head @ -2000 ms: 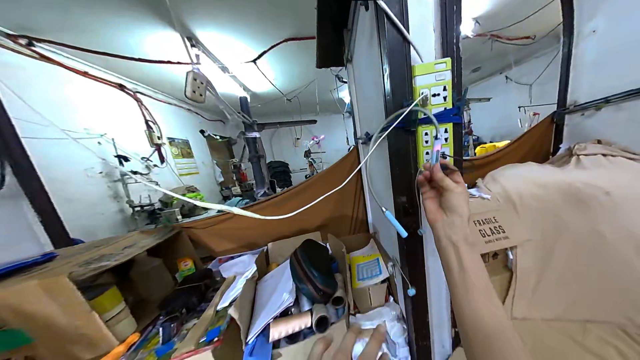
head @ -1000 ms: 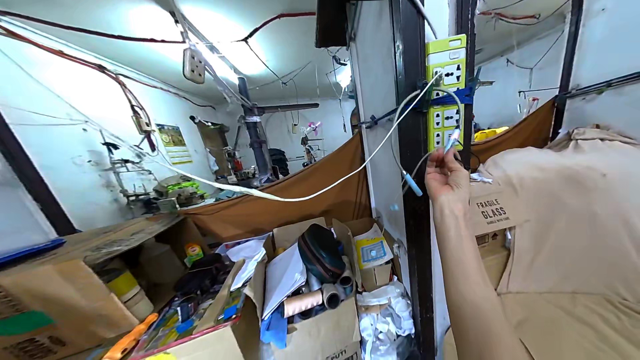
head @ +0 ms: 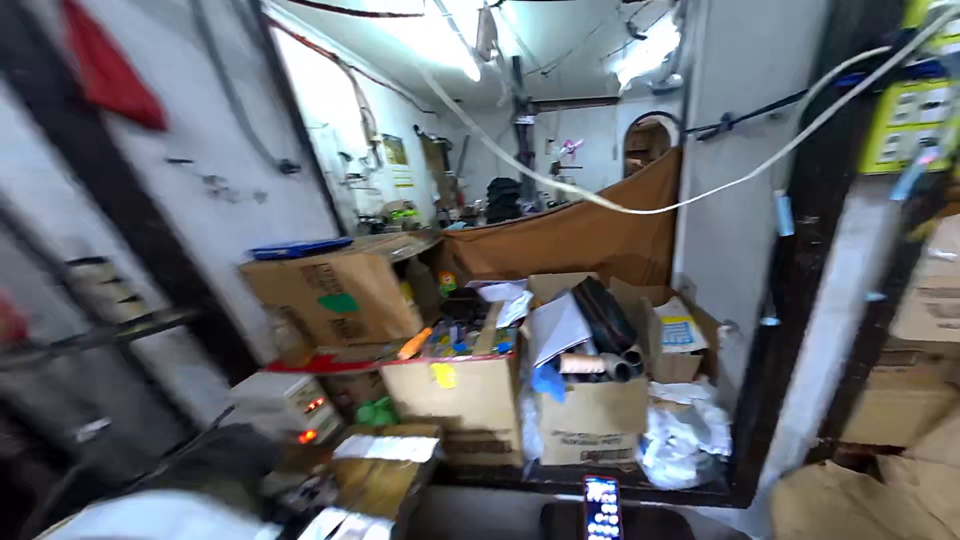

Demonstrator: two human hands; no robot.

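Note:
Neither of my hands shows in the head view. At the right edge a yellow-green socket strip (head: 904, 124) is fixed to a dark post, with blue tape around it. A plug with a light blue sleeve (head: 909, 178) sits at its lower sockets. A white cable (head: 637, 211) sags from the strip across the view to the upper left. A second light blue connector (head: 784, 213) hangs just left of the post. Low in the middle a phone with a lit screen (head: 602, 508) lies on a dark surface.
Open cardboard boxes (head: 457, 390) full of tools, papers and rolls stand in a row below a brown cloth (head: 562, 244). A white device with red lights (head: 289, 401) is at the lower left. More cardboard (head: 832, 495) lies at the lower right.
The view has swung left and down. My right hand, earlier at the plug below the socket strip, is out of view; the fingers seen low in the oldest frame are also gone.

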